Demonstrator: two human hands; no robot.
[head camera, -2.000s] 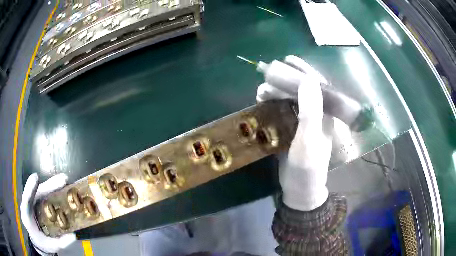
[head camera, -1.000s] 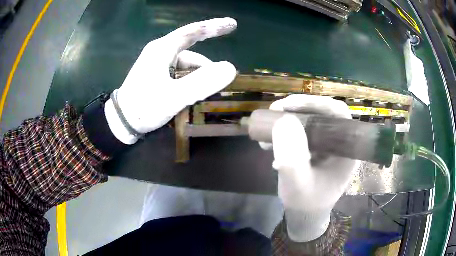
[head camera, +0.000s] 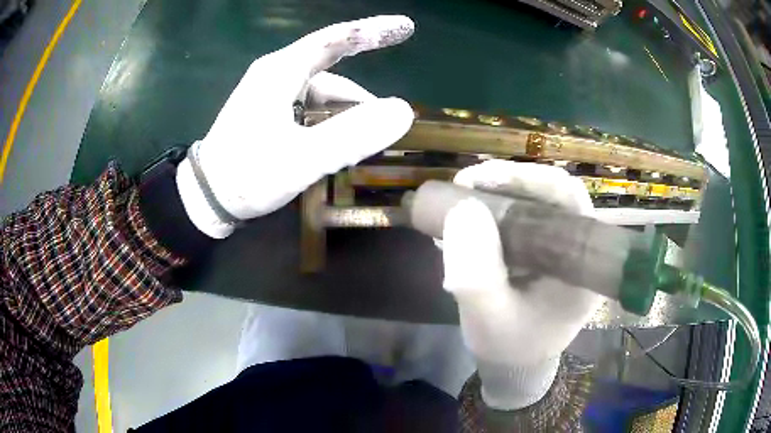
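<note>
A long brass-coloured housing (head camera: 490, 139) stands on edge on the green mat, its slotted side with amber strips facing me. My left hand (head camera: 283, 131), in a white glove with a grey band at the cuff, is at the housing's left end, thumb on its top edge and forefinger stretched out above the mat. My right hand (head camera: 520, 262), gloved, holds a thick grey dispensing syringe (head camera: 558, 245) in front of the slotted side, nozzle pointing left. The syringe is blurred and its needle tip cannot be made out. A green cap (head camera: 644, 269) closes its back end.
A clear air hose (head camera: 734, 309) curves down from the cap at the right. Part of another metal bar (head camera: 579, 10) lies at the top edge. A white sheet (head camera: 710, 123) is at the right. A blue bin (head camera: 626, 406) shows below right.
Since two seconds ago the housing has gone from lying broad face up to standing on edge. In the last second the syringe's back end has swung slightly lower and towards me.
</note>
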